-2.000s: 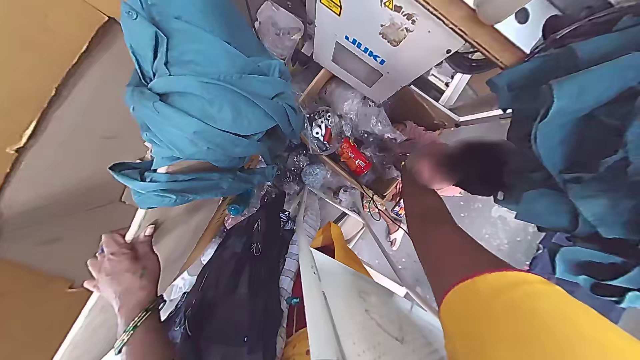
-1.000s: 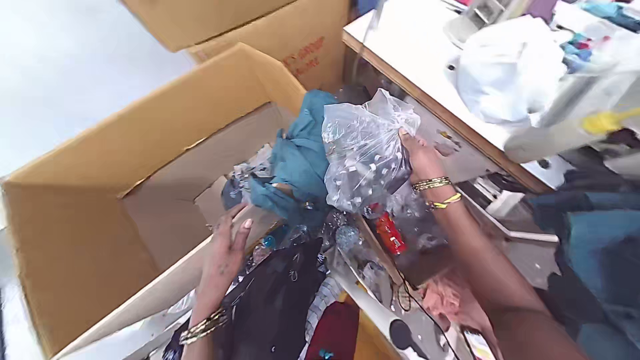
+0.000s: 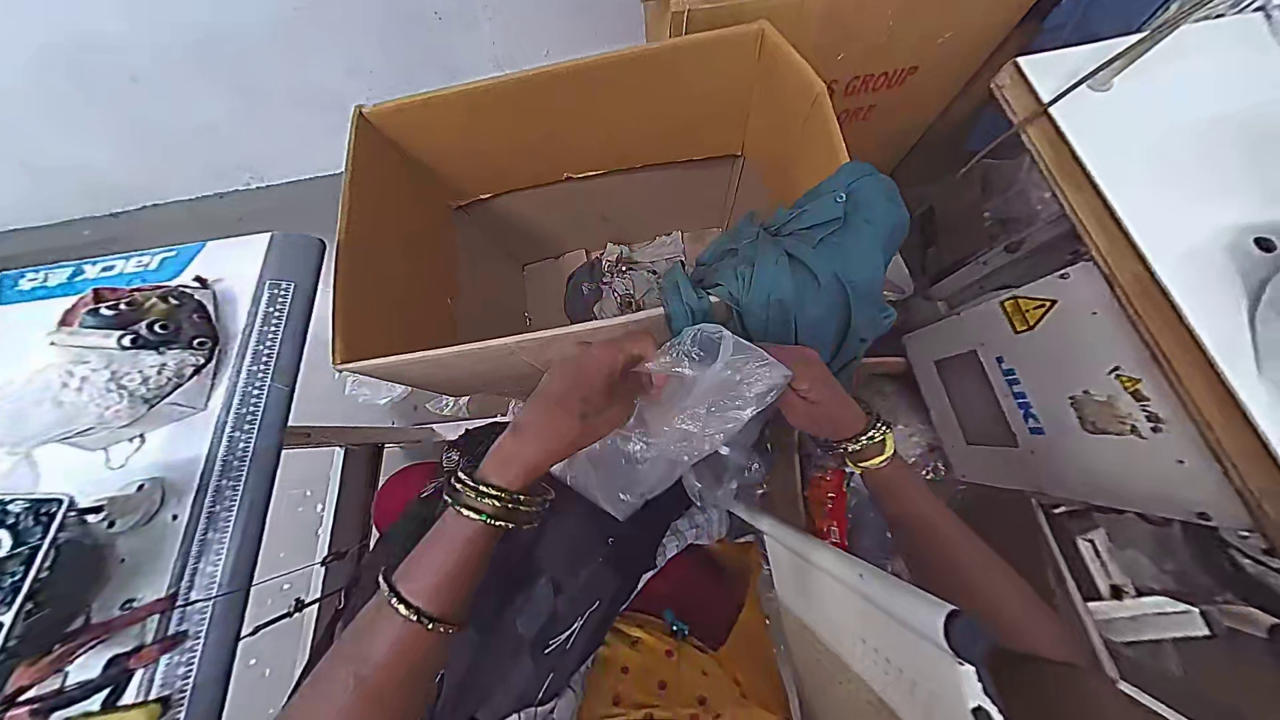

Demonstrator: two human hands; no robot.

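Note:
Both my hands hold a crumpled clear plastic bag (image 3: pixel 685 425) over my lap. My left hand (image 3: pixel 590 400) pinches its upper left edge, and my right hand (image 3: pixel 812 392) grips its upper right side; some fingertips are hidden. Just beyond the bag, a teal garment (image 3: pixel 815 265) hangs over the near right corner of an open cardboard box (image 3: pixel 560 115). Scraps of cloth or paper (image 3: pixel 635 275) lie inside the box. Below my hands, dark fabric (image 3: pixel 560 590) covers my lap. A red packet (image 3: pixel 828 508) lies beside my right wrist.
At left stands a Jack sewing machine table (image 3: pixel 230 460) with a ruler strip and a bag of small parts (image 3: pixel 130 370). A Juki control box (image 3: pixel 1060 390) sits under the white table (image 3: pixel 1150 150) at right. Another cardboard box (image 3: pixel 880 60) stands behind.
A second ago my right hand held up a filled clear bag; now both hands are on a clear bag that looks flat. My left hand has left the box edge. The view has shifted left.

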